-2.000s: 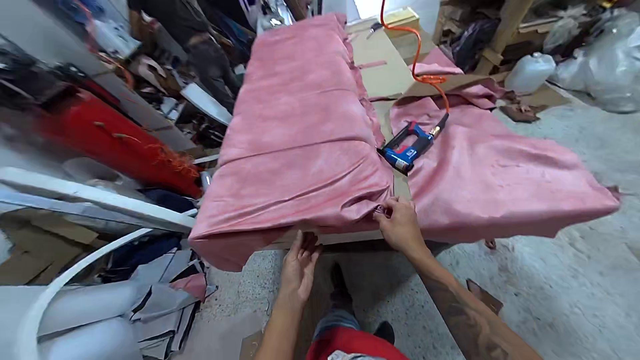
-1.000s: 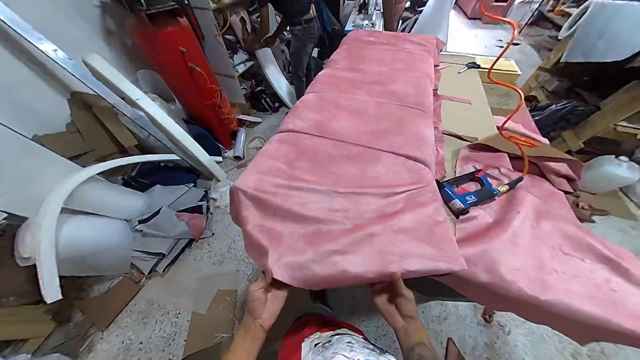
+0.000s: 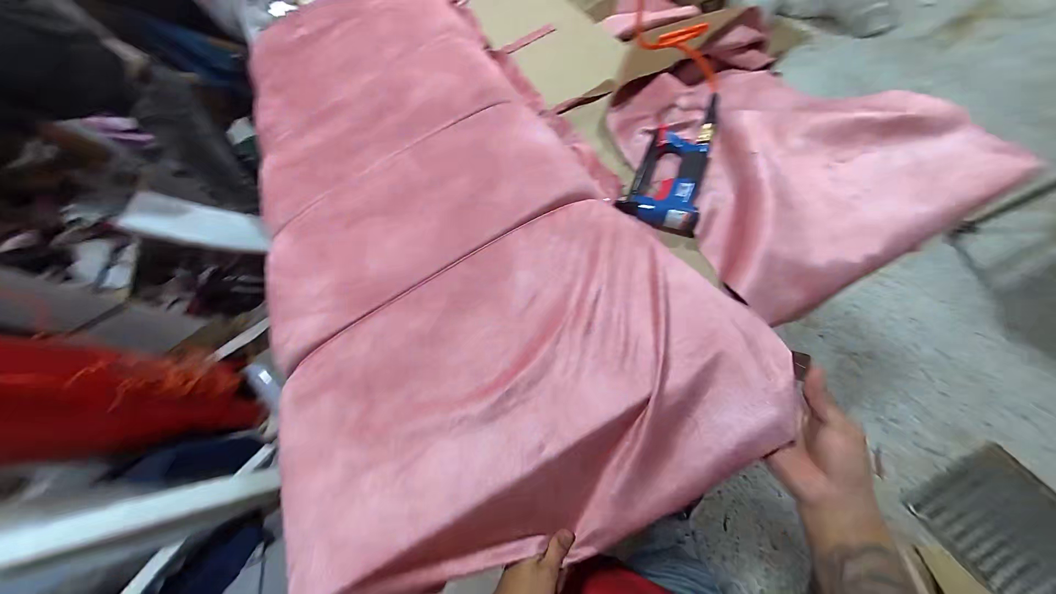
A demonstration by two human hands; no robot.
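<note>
A long padded panel covered in pink fabric (image 3: 462,330), with seams across it, fills the middle of the head view. At its near edge my left hand (image 3: 540,565) grips the cloth, thumb on top and fingers hidden below. My right hand (image 3: 825,450) is at the right near corner, palm turned up, fingers partly behind the fabric edge. Folds run from the near edge up across the cover. A blue and black pneumatic staple gun (image 3: 672,186) lies right of the panel, beside a loose pink fabric piece (image 3: 850,181).
An orange air hose (image 3: 693,54) runs up from the staple gun. Beige board (image 3: 561,49) lies behind it. A red cylinder (image 3: 115,404), white curved pieces (image 3: 140,516) and scraps crowd the left. A corrugated sheet (image 3: 990,516) lies on the floor at right.
My right hand has moved from the near edge to the right near corner. The near-edge fabric, smoother one second ago, now shows deep folds. The view has turned.
</note>
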